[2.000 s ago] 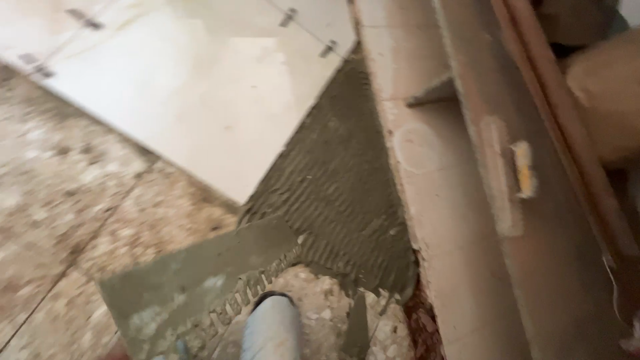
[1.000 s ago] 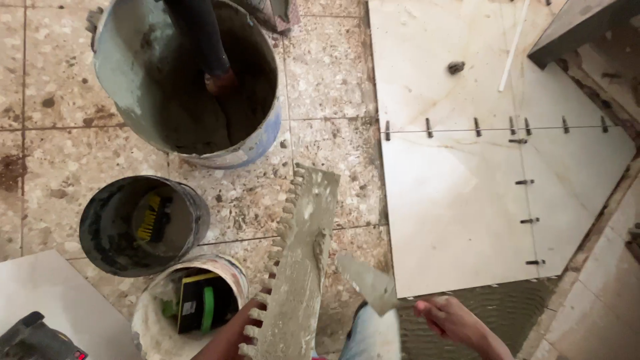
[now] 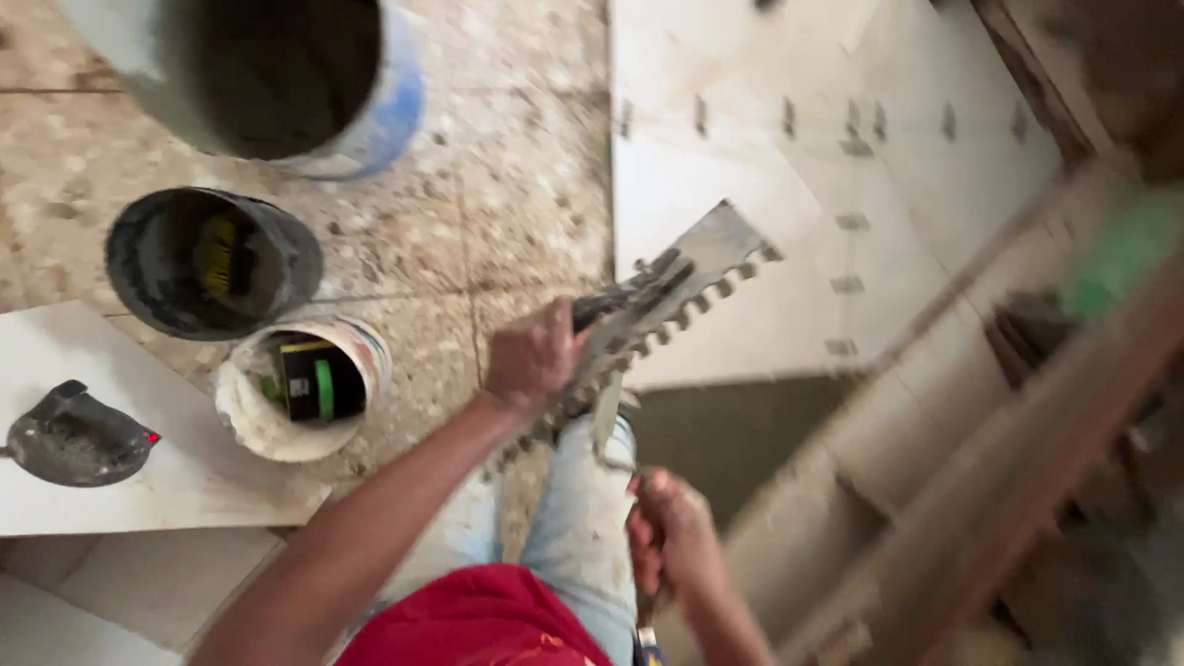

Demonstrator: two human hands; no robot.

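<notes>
My left hand grips the handle of a notched trowel, whose toothed blade slants up to the right over the edge of a pale floor tile. In my right hand is a small pointing trowel, its blade close to the notched trowel's teeth. Grey mortar covers the floor between the pale tile and the wall side. Dark spacer clips stand along the joints of the laid tiles.
A large mortar bucket, a black bucket and a small white bucket with a green-and-black item stand at left. Nearby, a dark tool rests on a loose tile. A blurred reddish beam runs along the right.
The notched trowel has swung from near upright to a slant toward the upper right, and its teeth now face lower right. The black shaft seen earlier in the large bucket no longer shows.
</notes>
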